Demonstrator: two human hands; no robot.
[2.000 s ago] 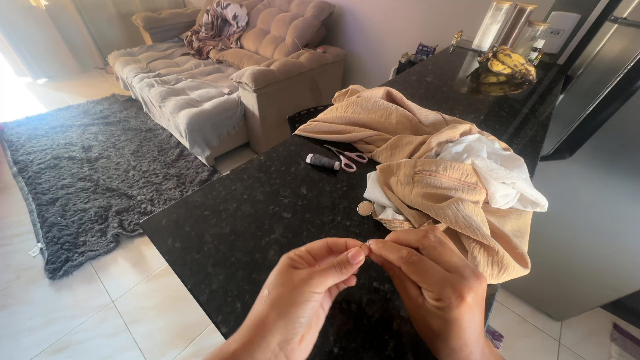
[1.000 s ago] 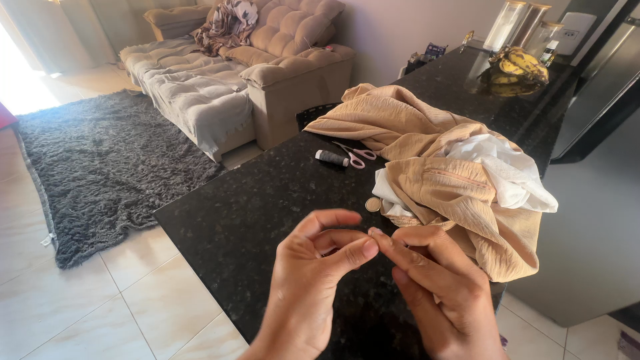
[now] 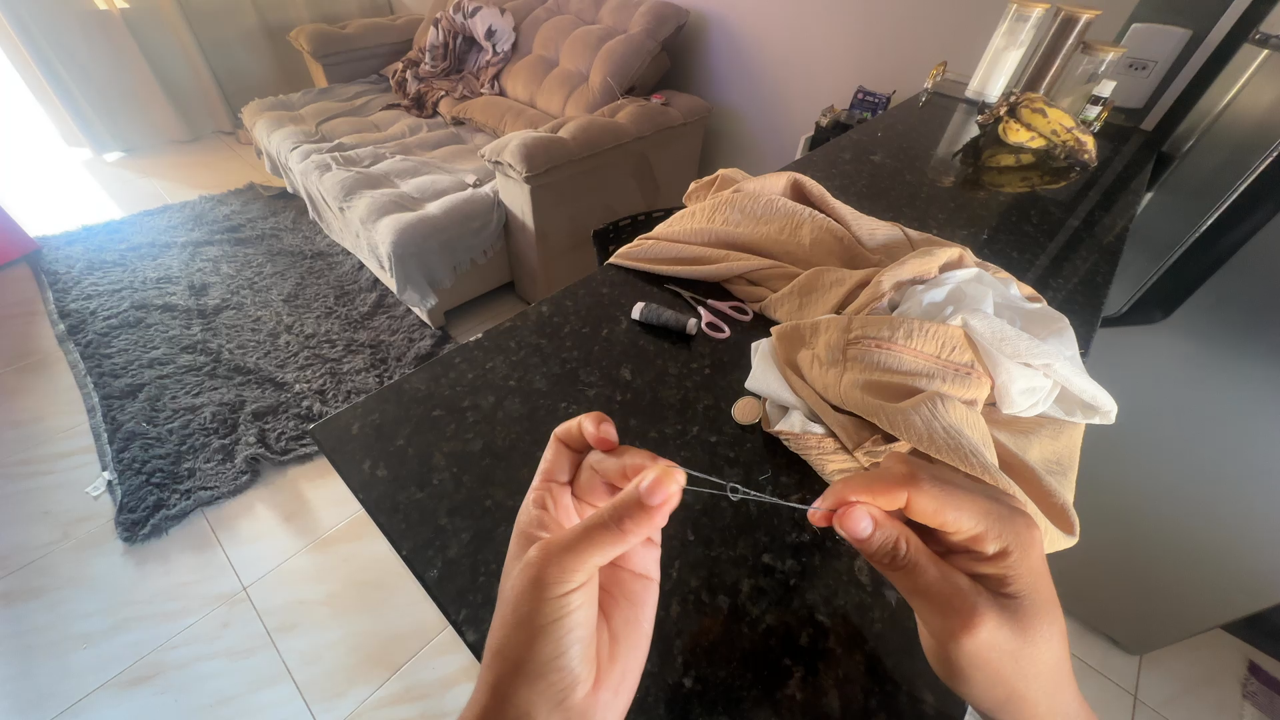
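Note:
A thin thread [image 3: 736,491] with a small loop near its middle is stretched between my two hands over the black counter. The thumb and fingertips of my left hand [image 3: 600,550] pinch its left end, and those of my right hand [image 3: 935,560] pinch the other; whether a needle is there I cannot tell. Beyond them lies a bunched tan garment [image 3: 850,250] with white lining [image 3: 1020,345]. A round tan button [image 3: 746,410] touches or nearly touches the cloth's left edge. Further back lie a spool of dark thread [image 3: 665,319] and pink-handled scissors [image 3: 715,312].
Bananas [image 3: 1040,130] in a dish, glass jars [image 3: 1010,50] and a small bottle stand at the far end of the dark stone counter [image 3: 450,430]. A refrigerator [image 3: 1180,400] is at the right. A sofa [image 3: 590,170] and shaggy grey rug [image 3: 220,350] lie beyond the left edge.
My hands, whose fingertips were close together before, have moved apart. The thread with its loop now shows plainly between them. Cloth, spool and scissors lie as before.

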